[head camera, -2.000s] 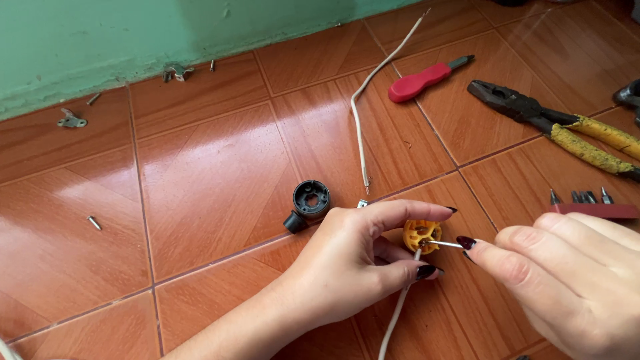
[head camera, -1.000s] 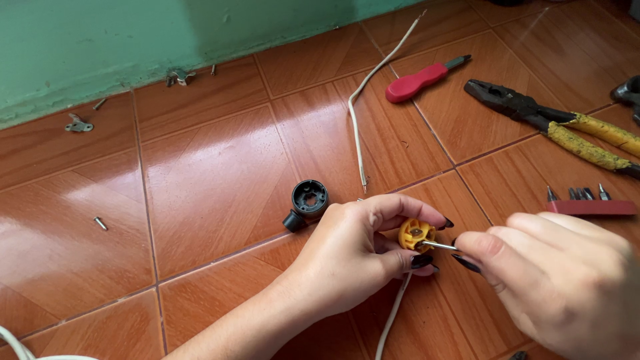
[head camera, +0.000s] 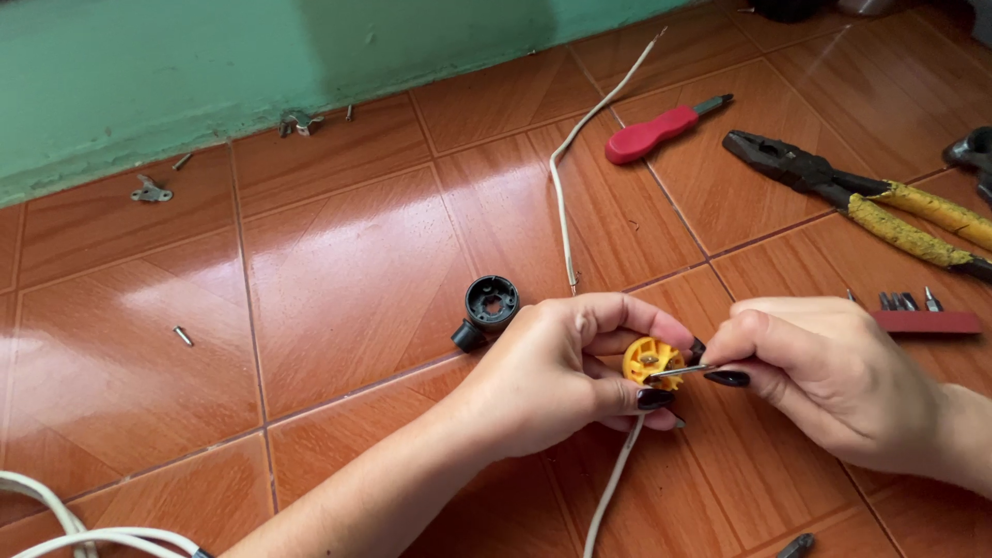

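My left hand (head camera: 558,372) grips a round yellow plastic plug insert (head camera: 642,358) between thumb and fingers. A white cable (head camera: 616,484) runs down from the underside of the insert. In my right hand (head camera: 821,380) is a thin metal screwdriver shaft (head camera: 680,371), pinched between thumb and forefinger, with its tip inside the insert; its rear end is hidden by the hand. Left of my left hand, a black round plastic housing (head camera: 492,301) with a side neck lies on the floor. Behind that hand lies a separate white wire (head camera: 559,182) with bare copper ends.
On the tiled floor (head camera: 349,287) lie a red-handled screwdriver (head camera: 651,136), combination pliers (head camera: 860,194) with worn yellow grips and a red bit holder (head camera: 926,322). Small metal clamps (head camera: 152,190) and screws (head camera: 183,335) lie at the left, and coiled white cable (head camera: 70,515) at lower left. A green wall (head camera: 194,62) stands behind.
The metal shaft has changed its angle in the yellow insert, and my right hand has turned with it. My left hand has kept its hold on the insert.
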